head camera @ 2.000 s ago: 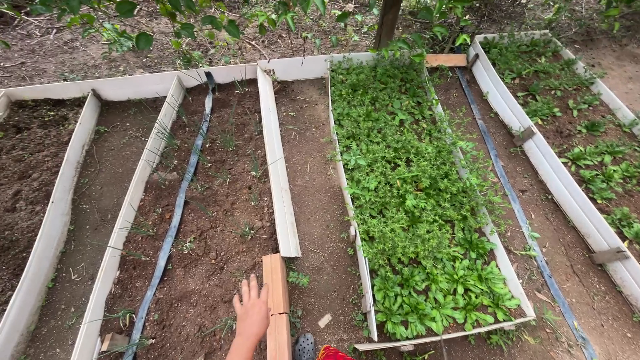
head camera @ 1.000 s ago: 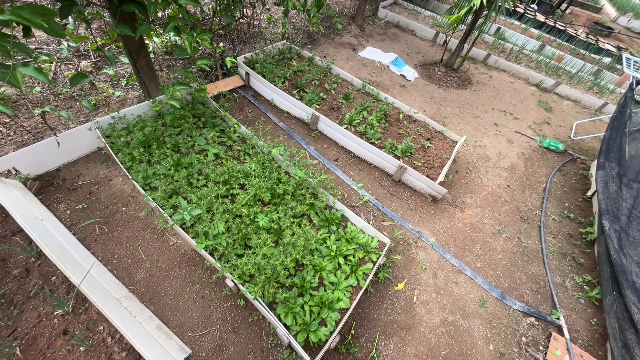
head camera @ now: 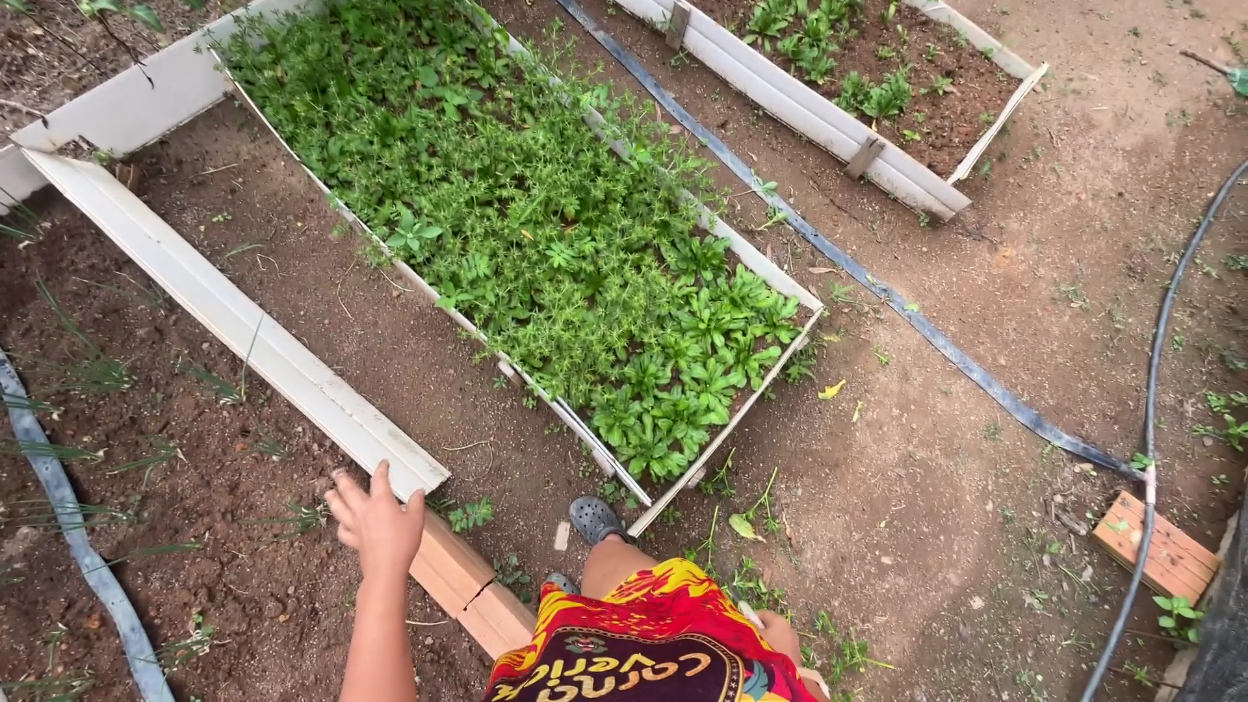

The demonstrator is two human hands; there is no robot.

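Note:
My left hand (head camera: 378, 522), fingers spread and holding nothing, is over the near end of a long white edging panel (head camera: 244, 322), by the orange bricks (head camera: 453, 565); whether it touches them I cannot tell. My right hand (head camera: 780, 634) shows only in part beside the red and yellow clothing (head camera: 673, 604), with something small and pale at its fingers. A bed of leafy green plants (head camera: 546, 224) framed by thin white boards lies ahead. A grey clog (head camera: 597, 519) is on my foot at that bed's near corner.
A flat dark drip hose (head camera: 858, 273) runs along the ground and meets a black pipe (head camera: 1160, 341) at the right, by an orange brick block (head camera: 1155, 546). A second bed with a white board wall (head camera: 819, 117) stands at upper right. Another flat hose (head camera: 73, 536) crosses the soil at left.
The view swung right, then came back partway and down. My left hand, out of view one second ago, shows again near the bricks; part of my right hand has come into view.

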